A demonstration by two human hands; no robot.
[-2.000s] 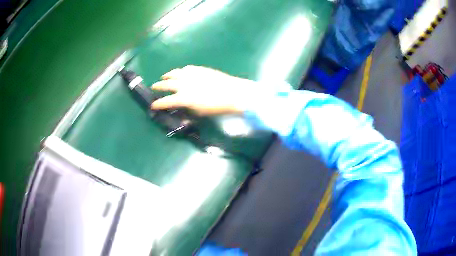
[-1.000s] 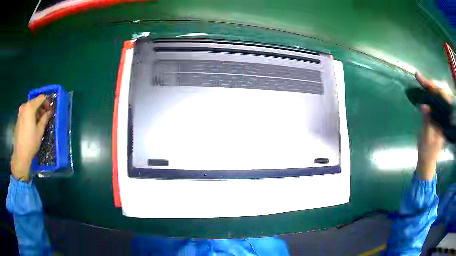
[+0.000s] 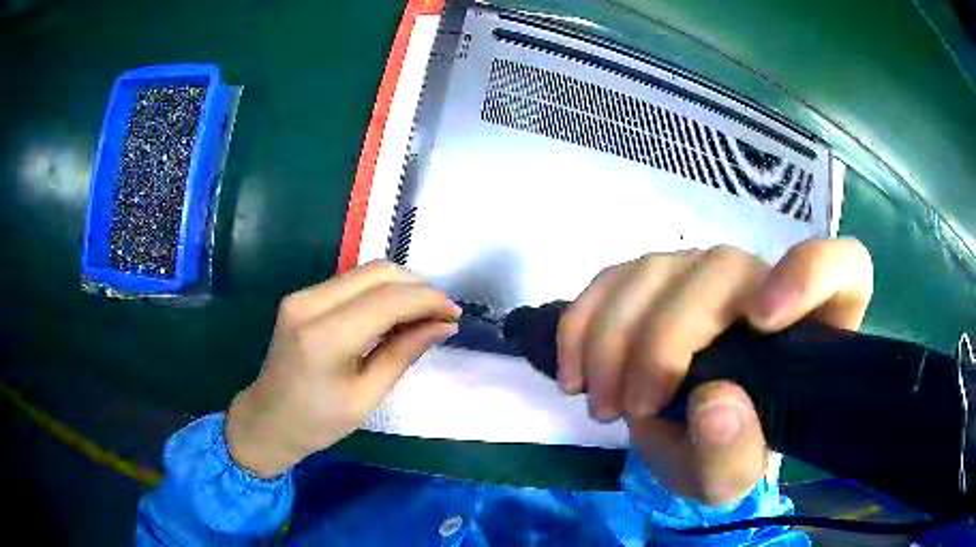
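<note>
My right hand (image 3: 685, 353) is closed around the black electric screwdriver (image 3: 856, 401), which lies nearly level with its tip pointing left. My left hand (image 3: 342, 353) has thumb and fingertips pinched together at the screwdriver's tip; a tiny dark thing shows at the fingertips, too small to tell for certain. Both hands are above the near edge of the laptop (image 3: 578, 208), which lies underside up, silver-grey with a vent grille at the far side. The hands and tool hide part of its near edge.
A blue screw box (image 3: 209, 171) full of dark specks stands at the left on clear plastic. A white foam sheet (image 3: 503, 401) and a red edge (image 3: 375, 144) show under the laptop. The green bench (image 3: 289, 139) has a seam beyond the laptop. A black cord (image 3: 792, 522) runs at lower right.
My left hand has left the screw box and moved right to the laptop's near edge. My right hand has brought the screwdriver in from the far right. The view has shifted and tilted.
</note>
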